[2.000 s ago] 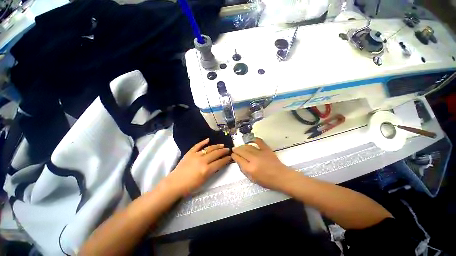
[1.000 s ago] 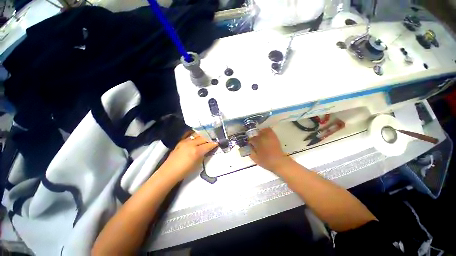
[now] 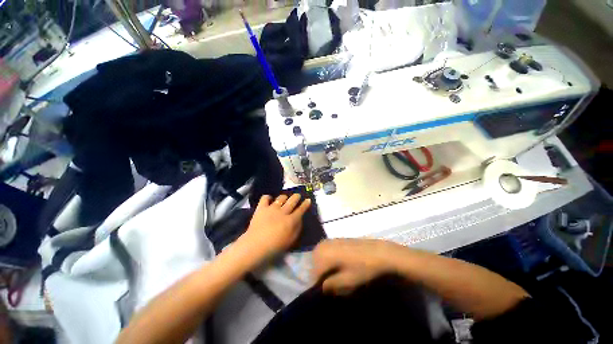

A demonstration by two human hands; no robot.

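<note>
The sewing machine [image 3: 430, 117] stands in front of me, its needle and presser foot [image 3: 310, 181] over dark fabric [image 3: 310, 225]. My left hand [image 3: 279, 218] lies palm down on this fabric, fingers spread, fingertips just in front of the presser foot. My right hand [image 3: 346, 262] is nearer to me, at the table's front edge beside the fabric. Its fingers are curled and blurred; whether they grip cloth is hidden. The light grey panels with dark bands [image 3: 168, 235] hang at the left and run under my left forearm.
Dark garments [image 3: 161, 114] are heaped behind left. Red- and green-handled scissors [image 3: 403, 163] and thread snips [image 3: 430, 180] lie under the machine arm. A white tape roll [image 3: 509, 183] with a brown stick across it lies right. A blue-grey bin [image 3: 571, 228] is below right.
My right hand has left the needle area and moved toward me. My left hand now lies flat on dark fabric drawn in front of the needle. The view has shifted, showing more background.
</note>
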